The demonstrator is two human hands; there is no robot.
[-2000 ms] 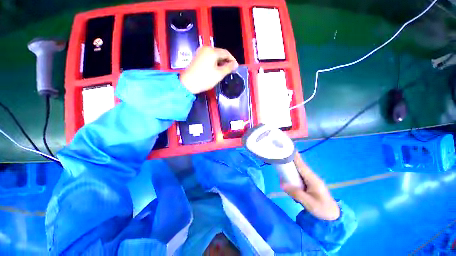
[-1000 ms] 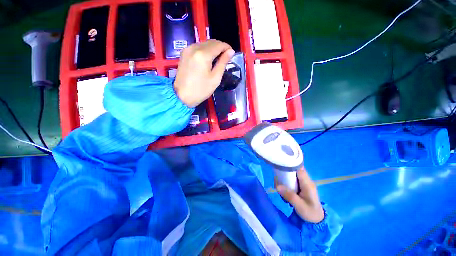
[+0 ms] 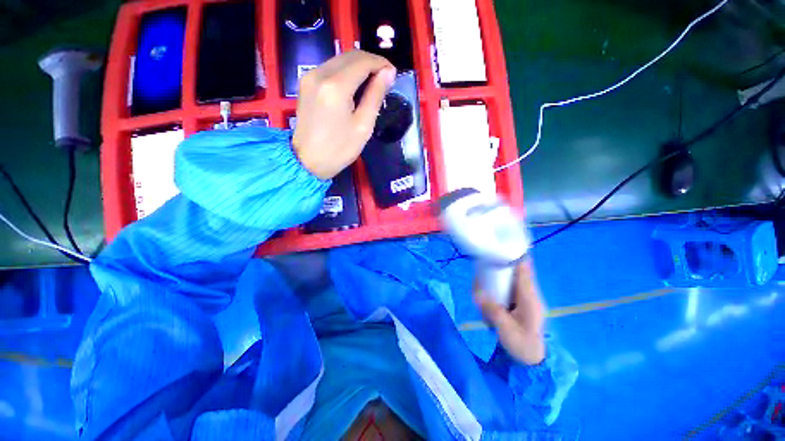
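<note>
The red tray [image 3: 110, 172] holds phones in two rows of slots. My left hand [image 3: 337, 108] pinches the top edge of a phone [image 3: 396, 164] that lies back up in the front row, its round black camera ring and a small label showing. The phone looks slightly tilted in its slot. My right hand [image 3: 516, 319] holds a white handheld barcode scanner [image 3: 486, 228], blurred, at the tray's front right edge, its head towards the tray. My left sleeve hides part of the front row.
A second scanner [image 3: 69, 99] lies left of the tray on the green mat [image 3: 594, 164]. A white cable [image 3: 602, 112] runs from the right front slot to the upper right. A black mouse [image 3: 678, 170] lies at right. A blue stool [image 3: 714, 254] stands beyond the bench edge.
The tray has shifted slightly up in view. The held phone has been tilted by my left hand. The scanner has moved a little. One back-row phone has turned blue, another shows a small logo.
</note>
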